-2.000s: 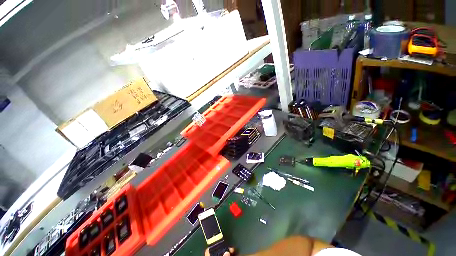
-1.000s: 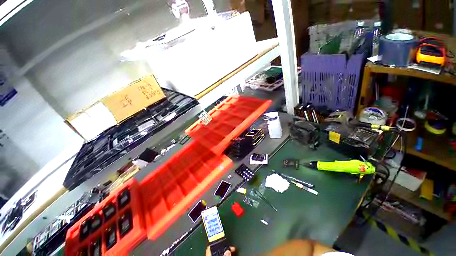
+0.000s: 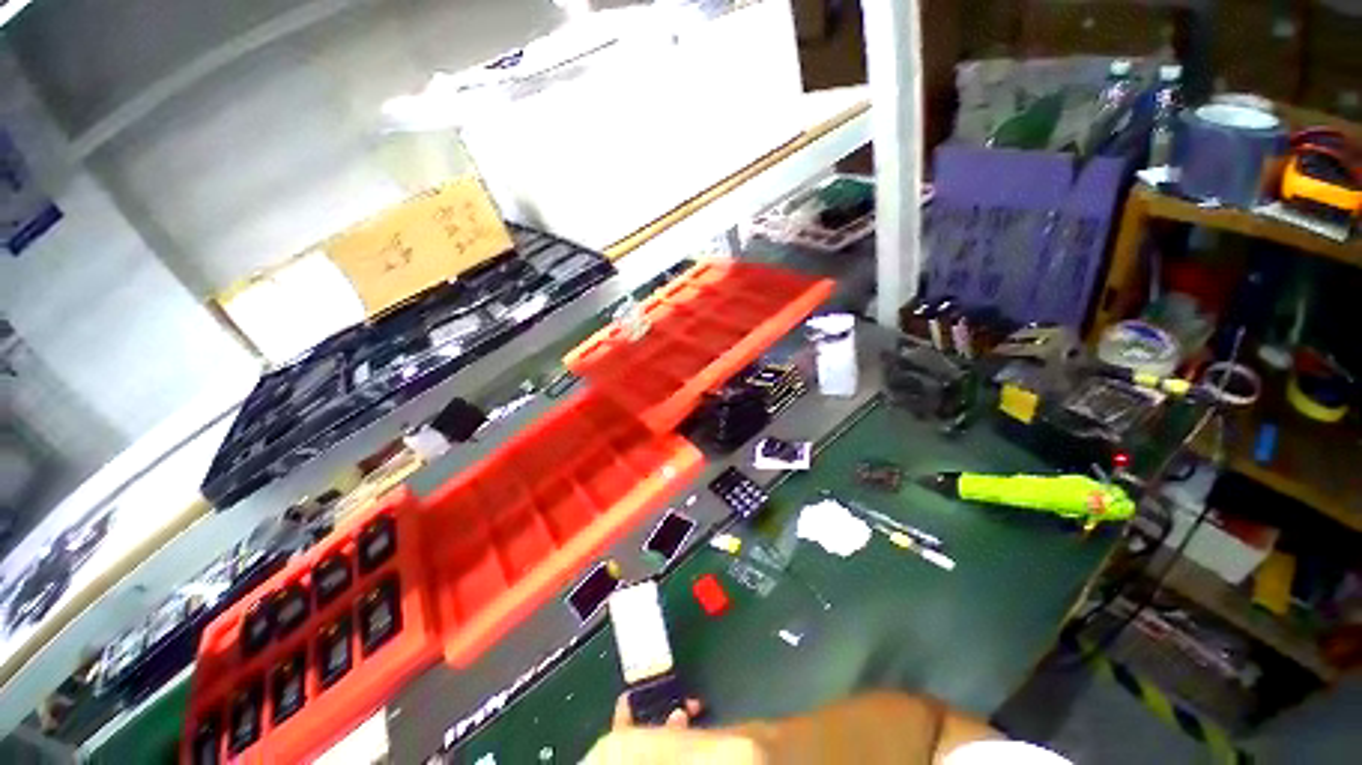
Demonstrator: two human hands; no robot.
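Note:
A small keypad phone [image 3: 642, 631] with a pale, bright screen and a dark keypad end stands out at the bottom centre, over the mat. My right hand [image 3: 657, 720] is cut off by the bottom edge and grips the phone's keypad end, with fingertips showing on both sides. The bare forearm reaches in from the lower right, with a white sleeve edge. My left hand does not show. A red plug-like block [image 3: 711, 595], two dark display modules [image 3: 592, 592] and a keypad piece [image 3: 738, 492] lie near the phone.
Orange-red trays [image 3: 553, 516] run along the left, one holding several phones. A lime-green electric screwdriver [image 3: 1038, 496] lies right on the green mat [image 3: 881, 628]. A white patch [image 3: 834, 528] and slim pens [image 3: 904, 544] lie mid-mat. A white bottle [image 3: 835, 356] stands behind.
The view has shifted, so the bench sits further right. The phone screen went from plain to lit with blue marks, then to pale white. More of my right hand and forearm shows.

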